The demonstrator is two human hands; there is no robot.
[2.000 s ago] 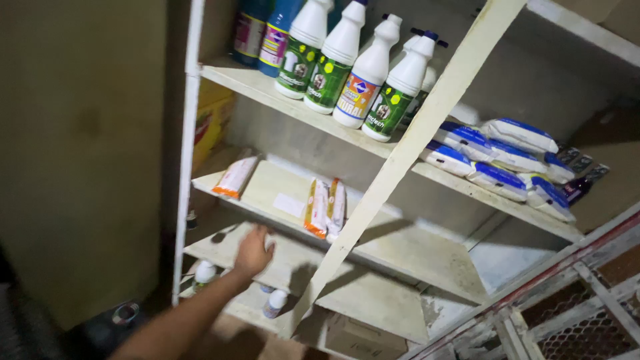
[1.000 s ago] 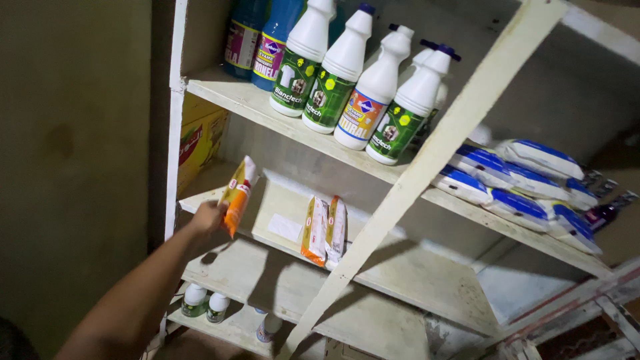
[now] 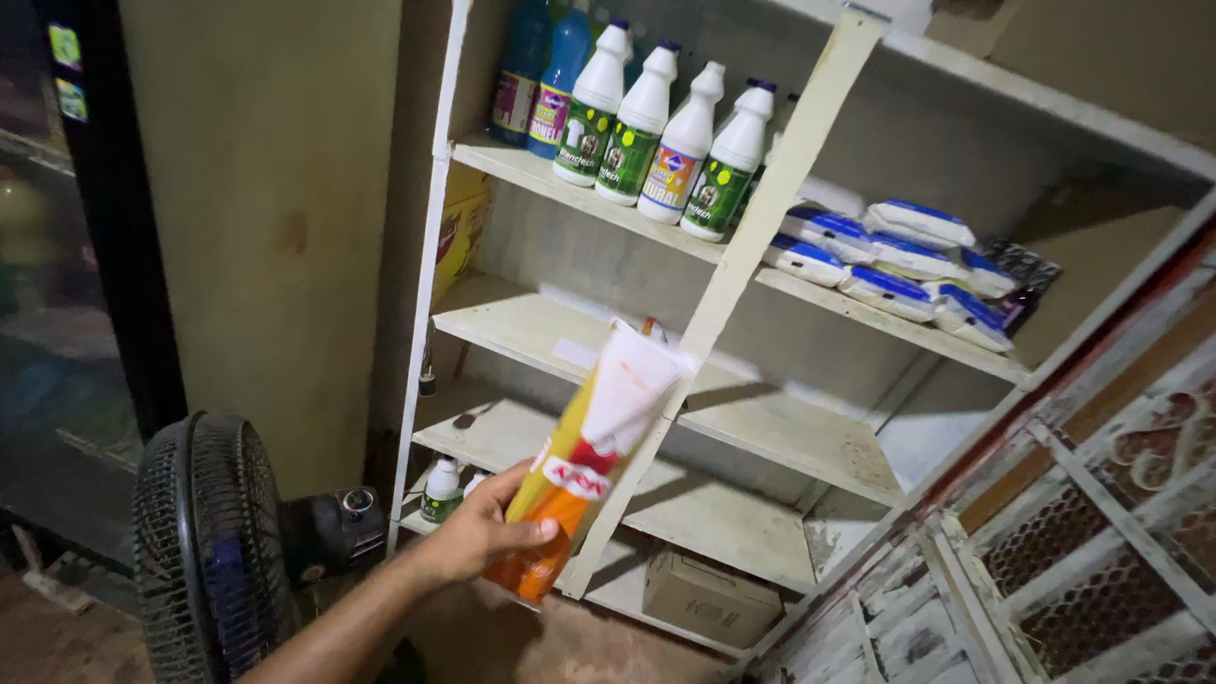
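Note:
My left hand [image 3: 494, 527] reaches in from the bottom left and grips the lower part of a long plastic packet [image 3: 594, 446], white, yellow, red and orange. The thumb lies across its near face and the fingers go behind it. The packet is tilted, its white end up and to the right, in front of the shelf unit's middle post [image 3: 774, 190]. Behind its top, a small part of another packet [image 3: 649, 328] shows on the middle shelf [image 3: 508, 318]; the rest is hidden. My right hand is out of view.
White bleach-type bottles [image 3: 641, 128] and blue bottles [image 3: 560, 76] stand on the upper shelf. Blue-and-white bags [image 3: 888, 275] lie to their right. Lower down are a small bottle [image 3: 442, 489] and a cardboard box [image 3: 708, 598]. A fan [image 3: 204, 541] stands left; a metal grille [image 3: 1073, 532] is right.
Two seconds ago my left hand was empty near the shelves. One second ago it held the packet at the left of the middle shelf; now the packet is away from the shelf and closer to me.

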